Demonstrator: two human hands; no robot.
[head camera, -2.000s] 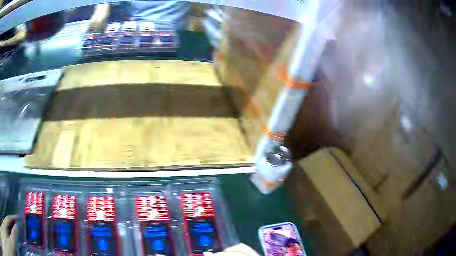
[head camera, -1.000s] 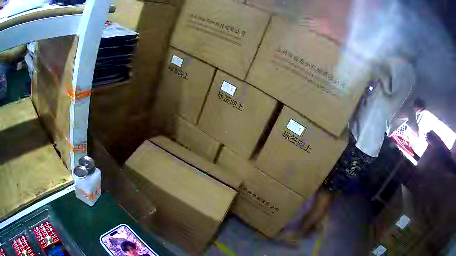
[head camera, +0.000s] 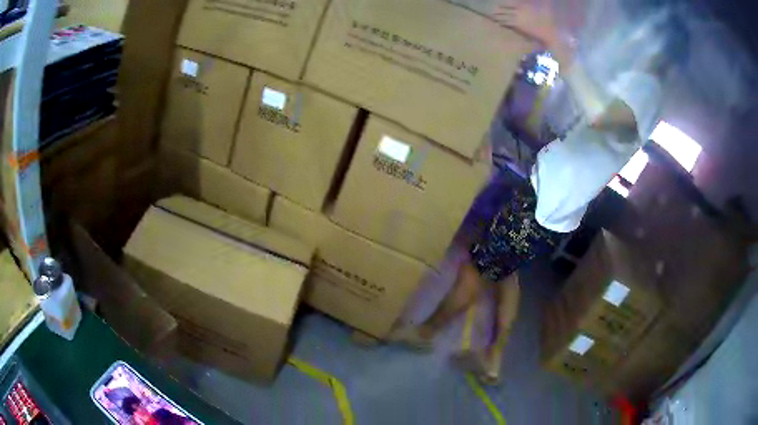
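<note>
Neither of my hands is in the picture. A smartphone (head camera: 137, 400) with a bright picture on its screen lies face up near the bench's end, cut by the bottom edge. A white solvent bottle (head camera: 59, 309) with a metallic top stands by the upright. A clear tray (head camera: 12, 382) shows only its corner at the lower left, with part of a red keypad phone (head camera: 25, 405) in it.
Brown cartons (head camera: 295, 141) are stacked beyond the bench, and one carton (head camera: 220, 278) lies on the floor before them. More cartons (head camera: 602, 307) stand at the right. A person (head camera: 573, 183) in a white top is beside the stack. A pale upright (head camera: 29, 124) is at the left.
The view has swung right, away from the trays and plywood board. The hand parts seen at the bottom edge two seconds ago are out of view. The person beside the cartons now shows more fully.
</note>
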